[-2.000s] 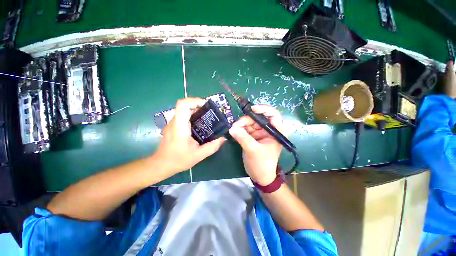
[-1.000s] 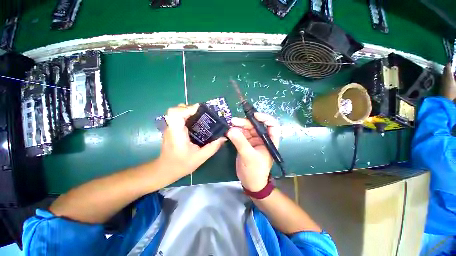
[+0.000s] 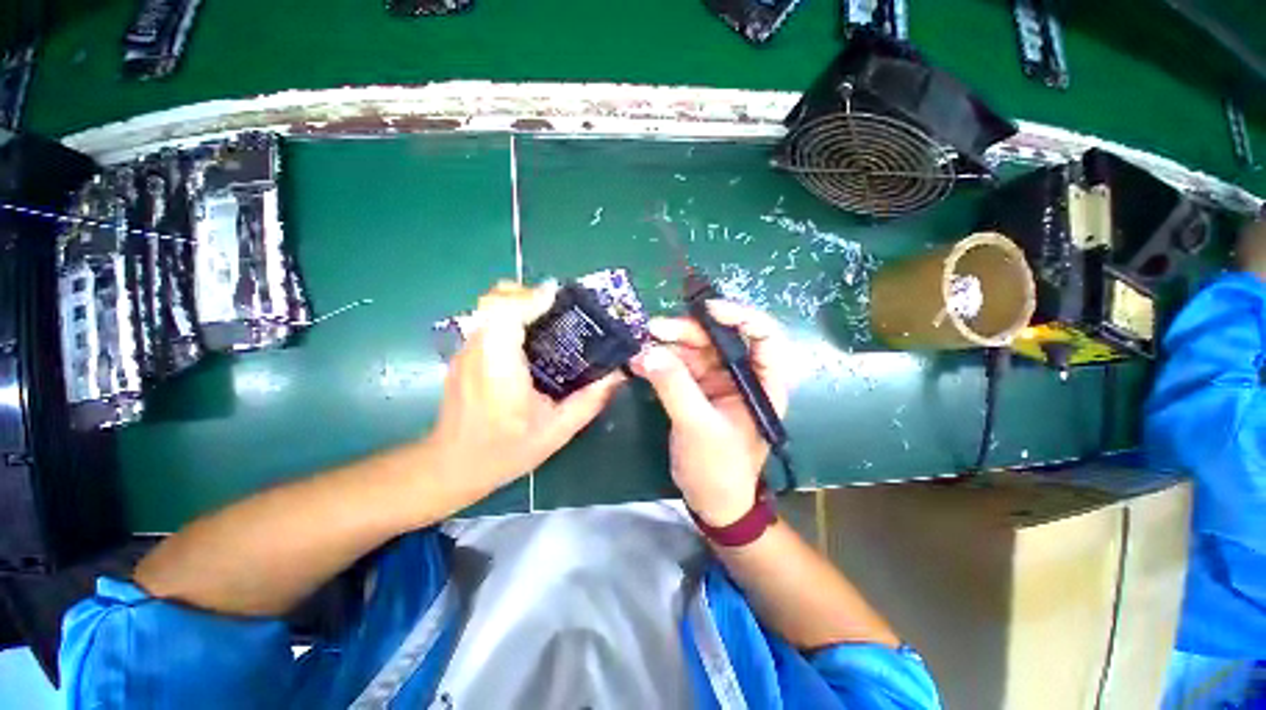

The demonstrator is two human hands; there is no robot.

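My left hand point(image 3: 503, 382) holds a black phone battery point(image 3: 567, 344) with white print, tilted over a phone mainboard assembly point(image 3: 612, 293) on the green mat. Only parts of the board show beyond the battery and my fingers. My right hand point(image 3: 718, 402) holds the soldering iron point(image 3: 739, 364) between its fingers, with the thin tip pointing up and away from the board. My right thumb and fingertip are pinched at the battery's right edge. Whatever they pinch is too small to make out.
Phone assemblies point(image 3: 236, 250) stand in a row at left. White slivers point(image 3: 791, 271) lie scattered on the mat. A fume fan point(image 3: 872, 146), cardboard tube point(image 3: 958, 289) and black-yellow station point(image 3: 1097, 257) are at right. A cardboard box point(image 3: 1000, 583) is below; a person's blue sleeve point(image 3: 1208, 402) is far right.
My right hand and the soldering iron have shifted slightly, with the iron now steeper than two seconds ago. The battery stays in my left hand, nearly unmoved. The units on the belt have shifted left.
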